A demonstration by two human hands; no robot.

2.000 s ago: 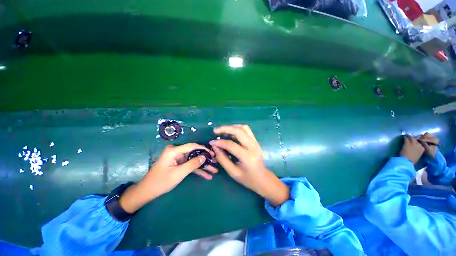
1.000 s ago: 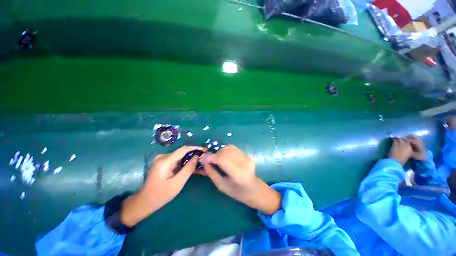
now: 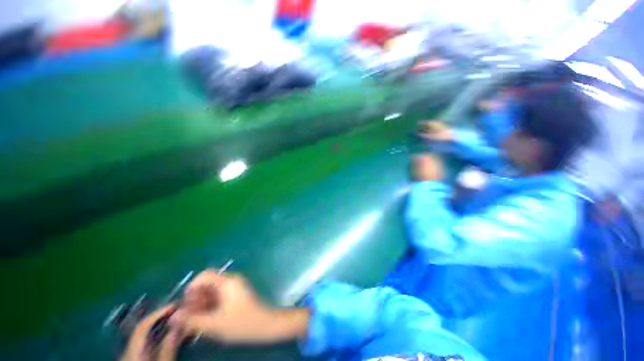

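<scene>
The view is strongly blurred. My right hand (image 3: 229,310) is at the lower left with its fingers bent against a dark round unit (image 3: 161,330). My left hand (image 3: 145,340) is cut off by the bottom edge; only part of its fingers shows, around the same dark unit. Another dark unit (image 3: 126,314) lies on the bench just left of my hands, smeared by the blur. Small white streaks show beside my fingers.
A green belt (image 3: 113,225) runs beyond the bench. A person in a blue smock (image 3: 494,222) sits at the right, with another person's hand (image 3: 439,131) beyond. Bags of dark parts (image 3: 247,79) and red and blue items (image 3: 293,13) stand at the back.
The view has swung right and up, so my hands now sit at the lower left and the neighbouring person is larger. The white pile at left has left the picture.
</scene>
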